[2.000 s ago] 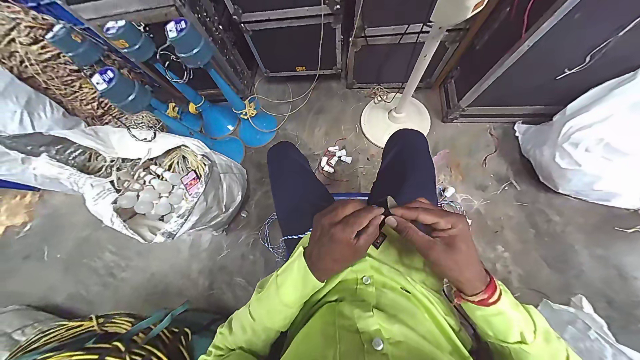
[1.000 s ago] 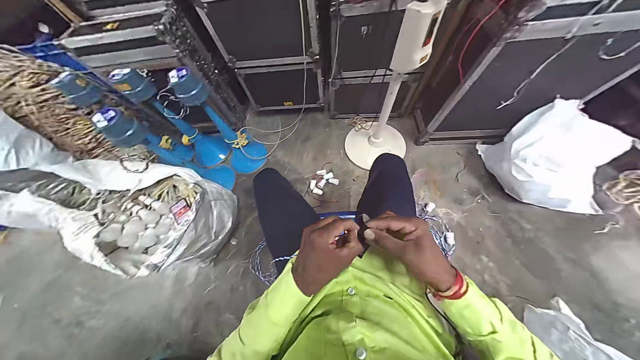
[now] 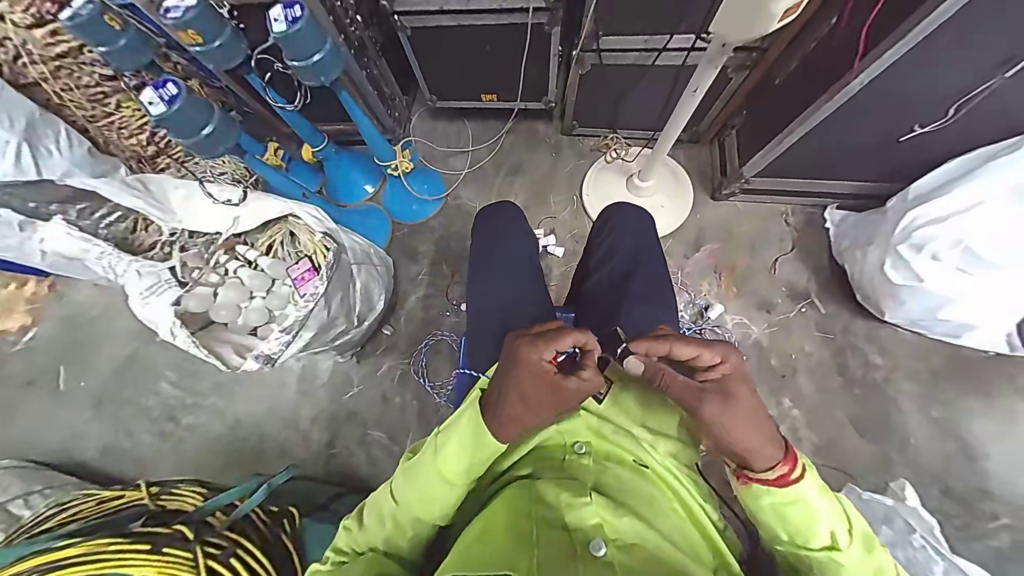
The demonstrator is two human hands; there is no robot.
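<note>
Both hands meet over the lap. My left hand (image 3: 544, 380) is closed around a small dark item with a bit of red and blue at it; the fingers hide most of it. Thumb and forefinger of my right hand (image 3: 704, 384) pinch a small thin piece (image 3: 621, 342), too small to name, just beside the left fingers. Twisted blue-and-white wire (image 3: 436, 370) lies in loops left of the legs and runs toward the left hand. Small white fittings (image 3: 549, 242) lie on the floor between the knees, and more wire (image 3: 704, 316) lies past the right thigh.
An open white sack (image 3: 360, 280) of light bulbs (image 3: 240, 296) stands left. Behind it are blue pedestal stands (image 3: 344, 172). A white round-based stand (image 3: 638, 188) and black cases (image 3: 480, 60) are ahead. A white sack (image 3: 936, 248) sits right, a yellow-black cable coil (image 3: 160, 532) lower left.
The hands stay together over the lap, with the right fingertips now slightly apart from the left ones. The view has shifted.
</note>
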